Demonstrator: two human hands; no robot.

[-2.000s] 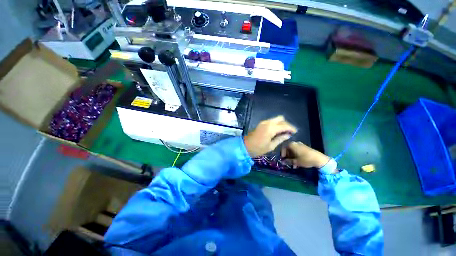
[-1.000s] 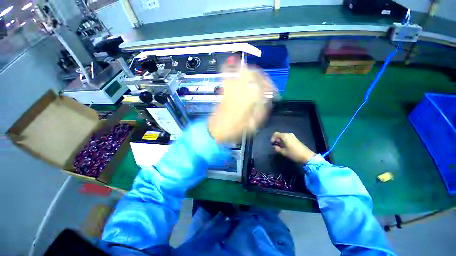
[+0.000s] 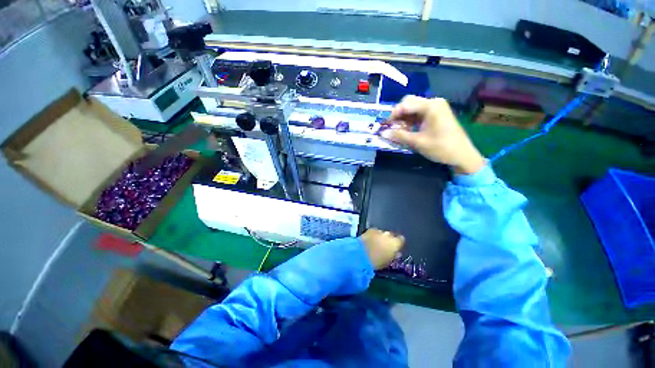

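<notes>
My right hand (image 3: 431, 133) is at the right end of the machine's feed rail (image 3: 359, 129), its fingertips closed on a small purple component (image 3: 383, 127) at the rail. Two more purple components (image 3: 330, 125) sit spaced along the rail to the left. My left hand (image 3: 382, 248) is low at the near left edge of the black component tray (image 3: 409, 194), beside a small pile of purple components with silvery leads (image 3: 408, 267). Its fingertips are partly hidden, so I cannot tell whether it holds one.
An open carton (image 3: 79, 154) full of purple components stands left of the machine (image 3: 273, 215). A similar machine (image 3: 154, 93) is at upper left. A blue bin (image 3: 625, 230) is at far right. A blue cord (image 3: 535, 136) runs from the grey box (image 3: 597, 83) towards my right arm.
My right hand has moved from over the tray up to the rail. My left hand has come down from the rail to the pile in the tray. The camera view has shifted.
</notes>
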